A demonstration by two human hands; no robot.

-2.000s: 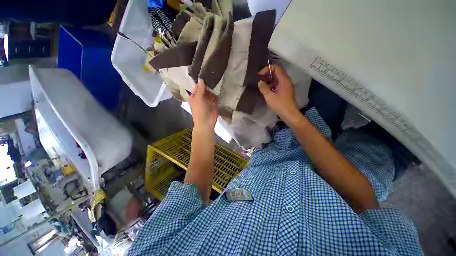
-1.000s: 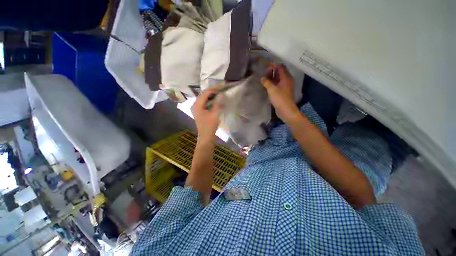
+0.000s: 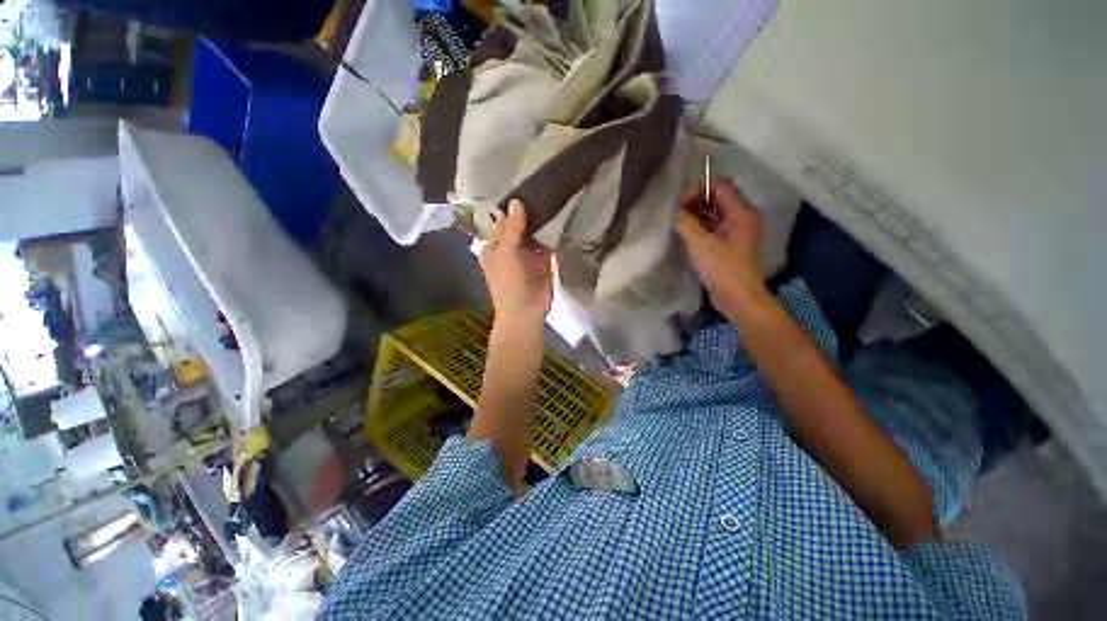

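Observation:
Beige garment panels with dark brown bands lie bunched at the top centre, over the white bin and down toward the lap. My left hand pinches the lower edge of a piece with a dark brown band between thumb and fingers. My right hand is at the right of the cloth, its fingers closed around small snips whose thin metallic tip points up. The snips' handles are mostly hidden in the fingers. The tip shows in front of the beige cloth, and I cannot tell if it touches it.
A white bin stands under the pile's left side. A yellow crate is on the floor below my left forearm. A larger white tub and a blue bin stand at left. A pale table with scale markings fills the right.
The cloth has shifted: a brown-banded piece now lies across the middle, where a beige part was between my hands. My left fingers have moved onto its edge. The snips' tip now shows upright. The camera view has shifted.

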